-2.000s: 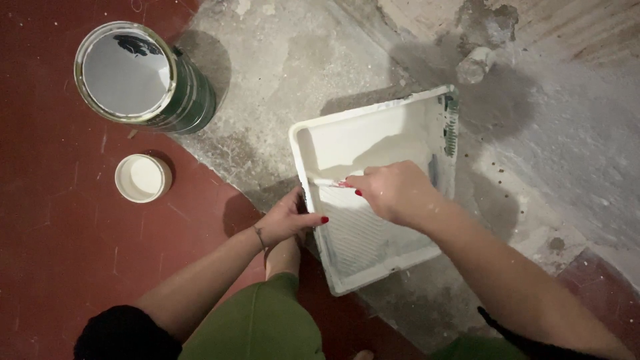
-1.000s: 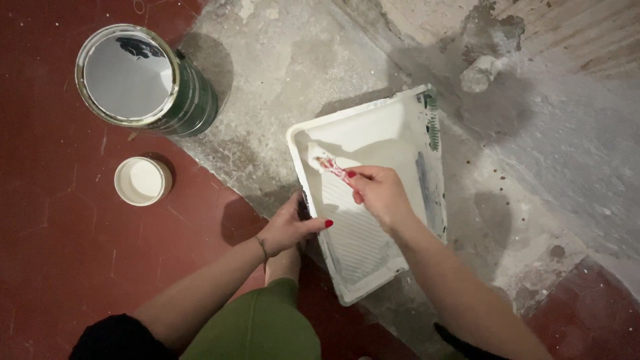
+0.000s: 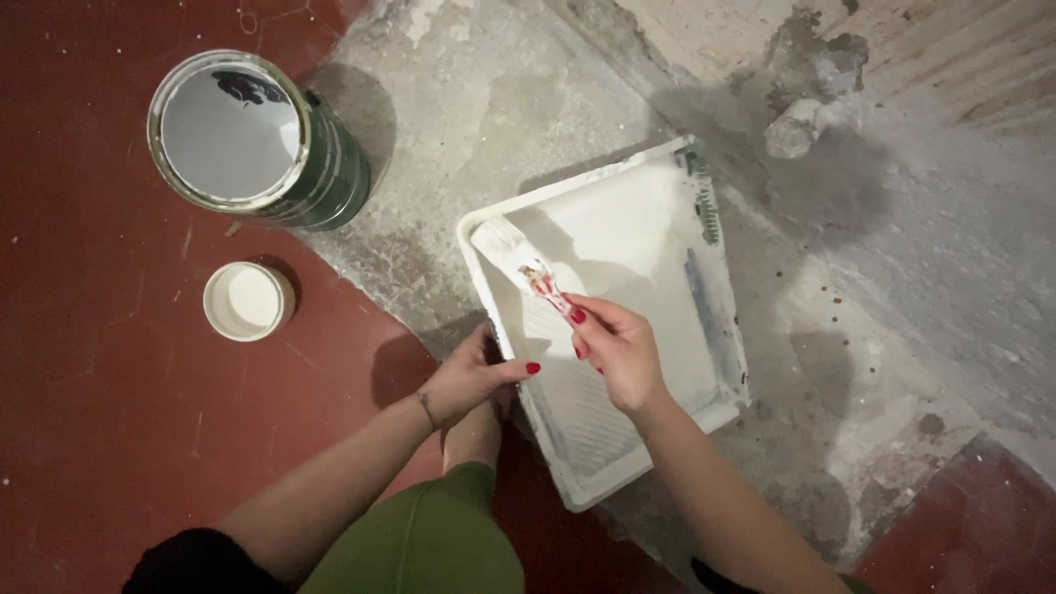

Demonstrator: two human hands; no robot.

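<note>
My left hand [image 3: 474, 375] grips the near left wall of a white plastic paint tray [image 3: 569, 487], its thumb over the rim and its fingers hidden beneath. White paint [image 3: 619, 223] lies in the tray, whose ribbed slope shows at the lower part. Above the tray, my right hand [image 3: 615, 346] holds a paintbrush [image 3: 540, 280] by its paint-smeared red handle. The brush's bristles, coated in white, point up and left, by the tray's upper left corner. Whether they touch the tray I cannot tell.
A large open metal paint can [image 3: 338, 177] with grey paint stands at the upper left. Below it, a small white tub [image 3: 210, 301] with white contents sits on the red floor [image 3: 99, 396]. A pipe stub [image 3: 792, 132] sticks out at the upper right, by the rough concrete.
The brush was low over the tray two seconds ago, pointing left; its bristles now show at the upper left corner. My left hand has stayed on the tray's edge.
</note>
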